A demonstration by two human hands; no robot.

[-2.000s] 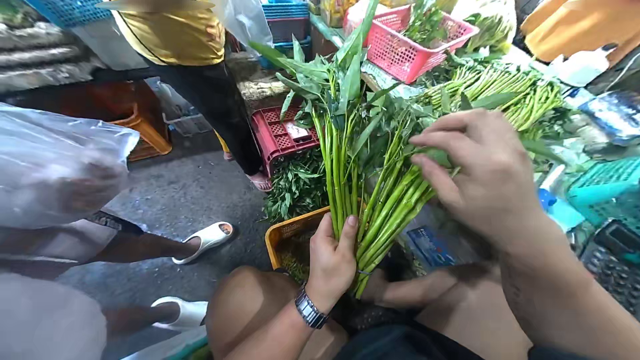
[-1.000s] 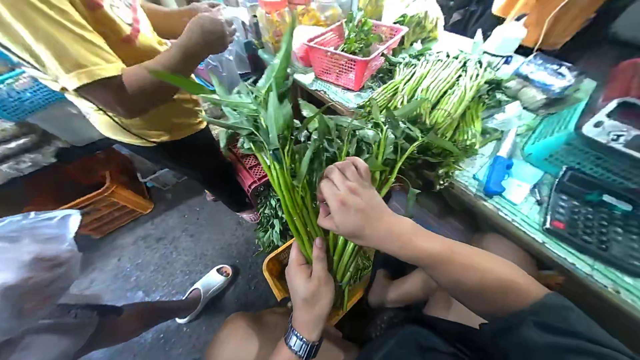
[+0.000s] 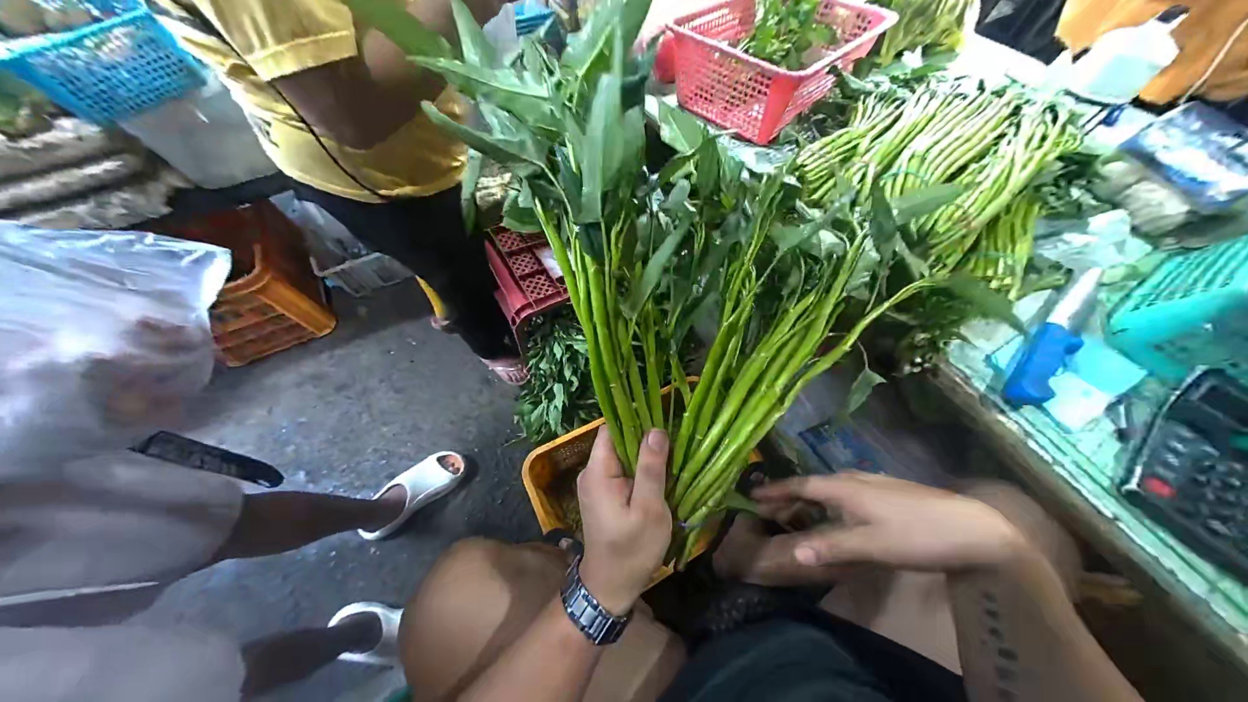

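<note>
My left hand [image 3: 629, 517], with a metal watch on its wrist, grips the lower stems of a leafy green bunch [image 3: 614, 341] that looks like water spinach. More stems [image 3: 751, 419] fan out to the right beside that hand, their leaves spreading over the table's edge. Just right of the stem ends is my right hand [image 3: 858, 522], fingers apart and pointing left, with nothing seen in it. A yellow plastic crate [image 3: 551, 468] stands beneath the bunch, between my knees, partly hidden by the stems.
On the table at right lie bundled stems [image 3: 946, 166], a blue-handled knife [image 3: 1043, 361], a calculator [image 3: 1194, 468] and a pink basket [image 3: 760, 88]. A person in a yellow shirt [image 3: 312, 97] stands ahead; another, in white slippers [image 3: 424, 492], is at left. An orange crate [image 3: 268, 292] sits behind.
My right hand has moved off the stems, down to the right of their lower ends. My left hand has kept its grip on the bunch. The view has shifted.
</note>
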